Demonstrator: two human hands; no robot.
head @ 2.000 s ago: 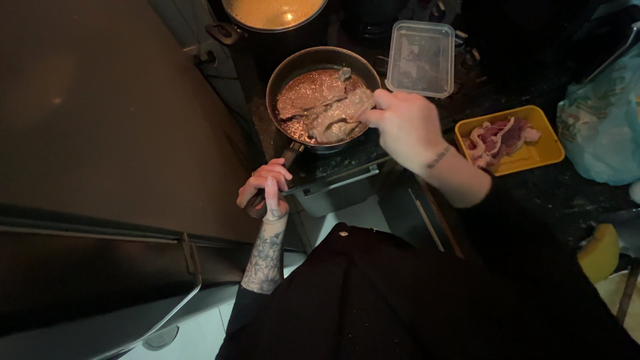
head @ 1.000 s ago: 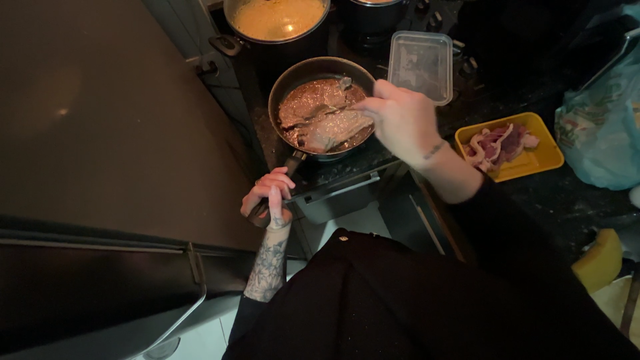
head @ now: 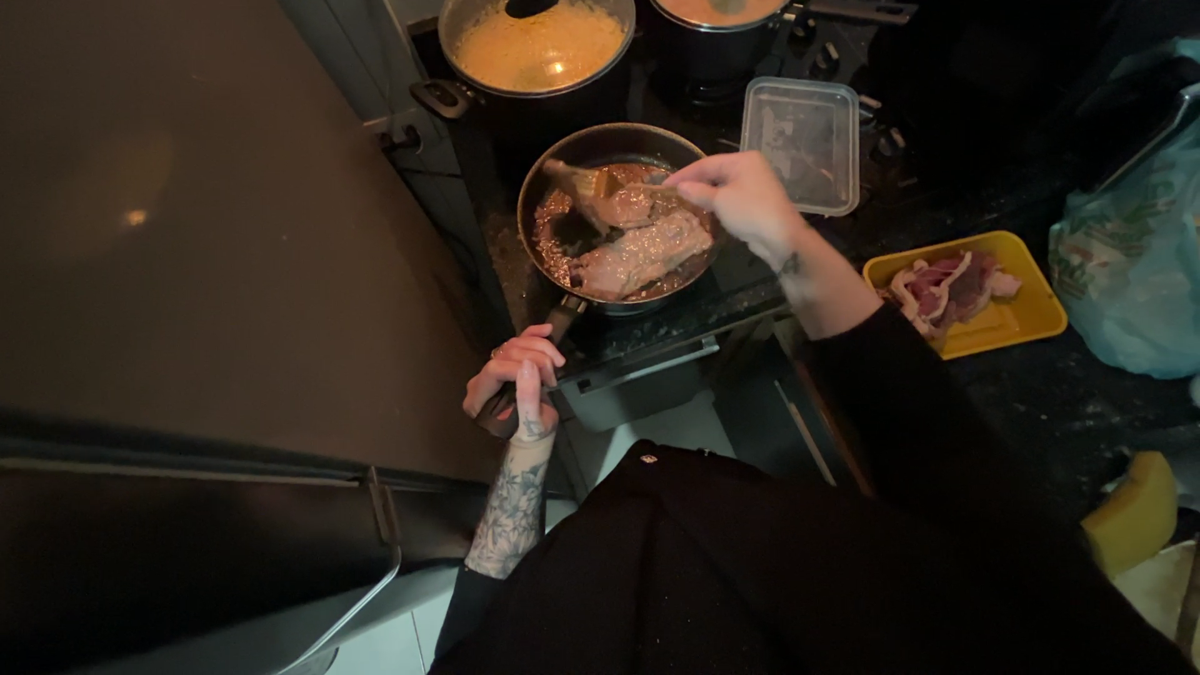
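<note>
My left hand (head: 517, 377) grips the dark handle of a frying pan (head: 694, 141). In the pan, one piece of meat (head: 647, 253) lies flat on the near side, amid bubbling fat. Another piece of meat (head: 628, 208) is bent or partly lifted beyond it, touching what looks like a fork (head: 592, 180). My right hand (head: 741, 192) is over the pan's right rim, thumb and fingers pinched on the thin end of this utensil.
Two lidded pots (head: 537, 52) (head: 720, 11) stand behind the pan. A clear plastic container (head: 802, 141) lies on the stove's right side. Further right are a yellow tray (head: 1017, 323) with raw meat (head: 952, 291), a plastic bag (head: 1139, 253) and a yellow piece of food (head: 1134, 514). A cabinet or refrigerator side (head: 234, 234) rises at left.
The far piece of meat has shifted and folded, and dark pan bottom now shows at its left. The utensil's head has come into view. My left hand stays on the handle.
</note>
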